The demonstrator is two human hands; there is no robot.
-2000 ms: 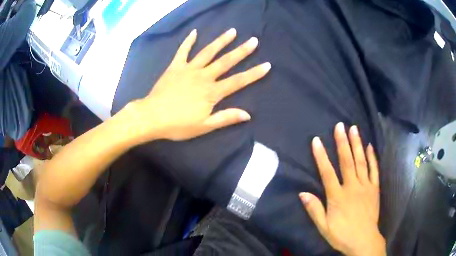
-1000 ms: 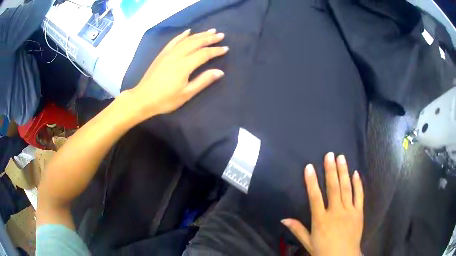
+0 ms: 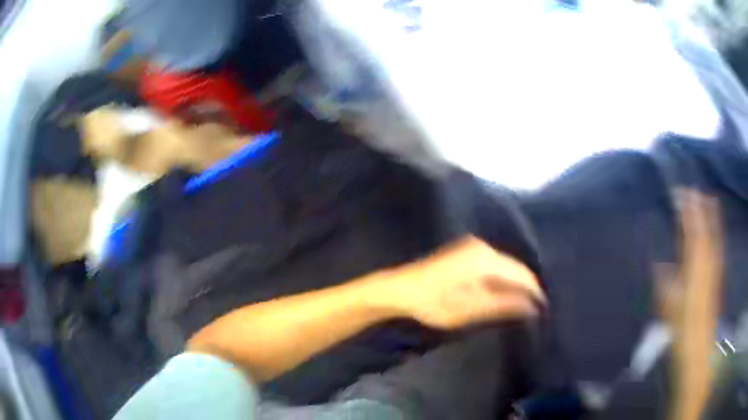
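The whole view is blurred. A dark garment panel (image 3: 603, 246) hangs over the near edge of the white table (image 3: 558, 98) at the right. My left hand (image 3: 488, 287) is at the panel's left edge, its fingers curled on the dark cloth. My right hand (image 3: 693, 262) is a streaked shape over the panel at far right; its fingers cannot be made out. A pale strip (image 3: 650, 353) shows beside it, too blurred to tell whether it is the white piece.
A blue basket rim (image 3: 234, 162) shows at the left, beside a heap of dark cloth (image 3: 328, 197). Tan paper pieces (image 3: 61, 217) and a red object (image 3: 205, 97) lie beyond it. Grey-blue cloth (image 3: 176, 33) is at the top left.
The view has swung left and down, bringing the basket into view. The machine head has left the picture. My left hand, earlier flat with spread fingers, is now curled at the cloth's edge.
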